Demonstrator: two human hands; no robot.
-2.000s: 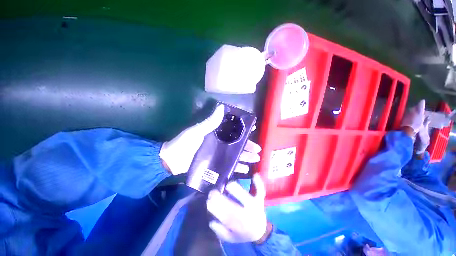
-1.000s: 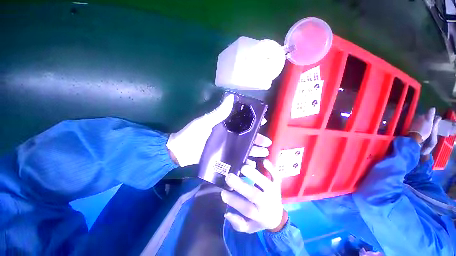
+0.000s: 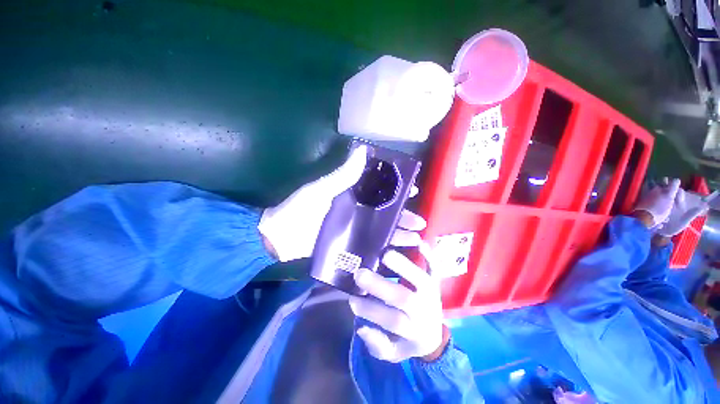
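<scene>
My left hand [image 3: 304, 221], in a white glove, grips a dark grey smartphone [image 3: 357, 229] with its back cover up, thumb on one long edge and fingers round the other. The round black camera module is at the upper end and a small white code label near the lower end. My right hand [image 3: 403, 308], also gloved, has its fingers spread at the phone's lower edge. Its fingertips overlap that edge; whether they press on it is hard to tell.
A white dispenser bottle [image 3: 387, 99] with its round translucent lid [image 3: 491, 67] flipped open stands just beyond the phone. A red compartment tray [image 3: 505, 208] is at right, with label sheets [image 3: 480, 150] and dark phones [image 3: 541, 150] in pockets. A neighbour's gloved hands [image 3: 667, 207] are beyond it.
The phone and both hands have shifted slightly right and up in the picture, along with the bottle and tray. My right fingers have moved from just off the phone's lower end onto its edge.
</scene>
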